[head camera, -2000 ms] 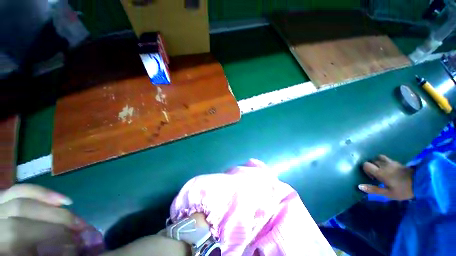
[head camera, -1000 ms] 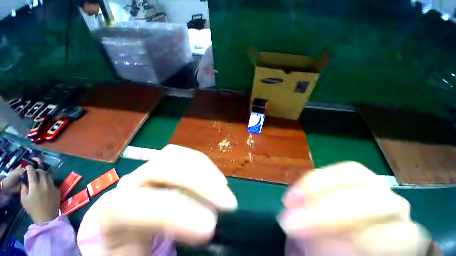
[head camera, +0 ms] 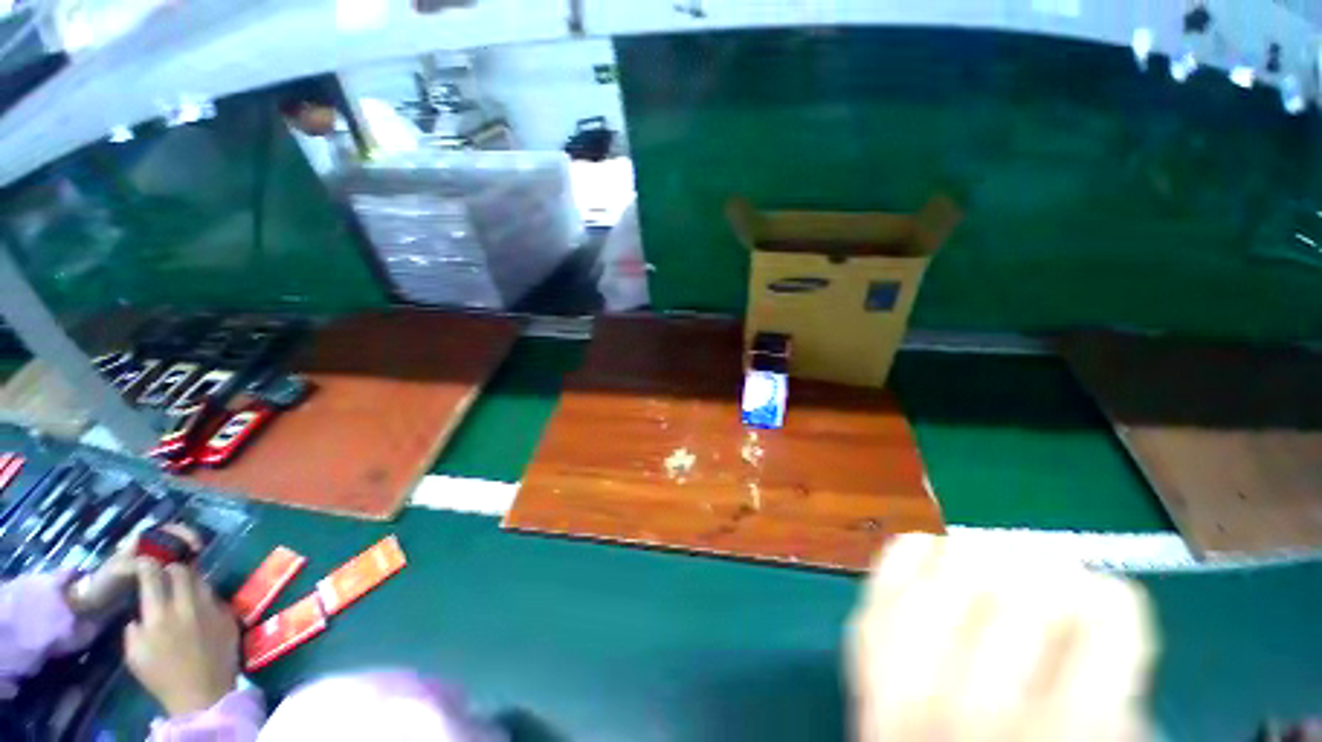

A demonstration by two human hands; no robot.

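Note:
My right hand is raised at the bottom right, large, pale and blurred. Its fingers look curled, but whether it holds anything cannot be made out. My left hand is not in view; a rounded pink-lavender sleeve shows at the bottom edge, left of centre. Beyond my right hand lies a reddish-brown wooden board with pale scuffs. A small blue-and-white box with a dark top stands on it, in front of an open brown carton.
At left, a neighbour's hands hold a small red-and-black phone over a clear tray of dark phones. Orange-red cards lie beside them. Red and black phones lie on the left board. Another board is at right; a pale rail crosses above.
The view has swung from the right side of the bench to the middle and left, then tilted up. My left hand has left the picture; my right hand remains, blurred.

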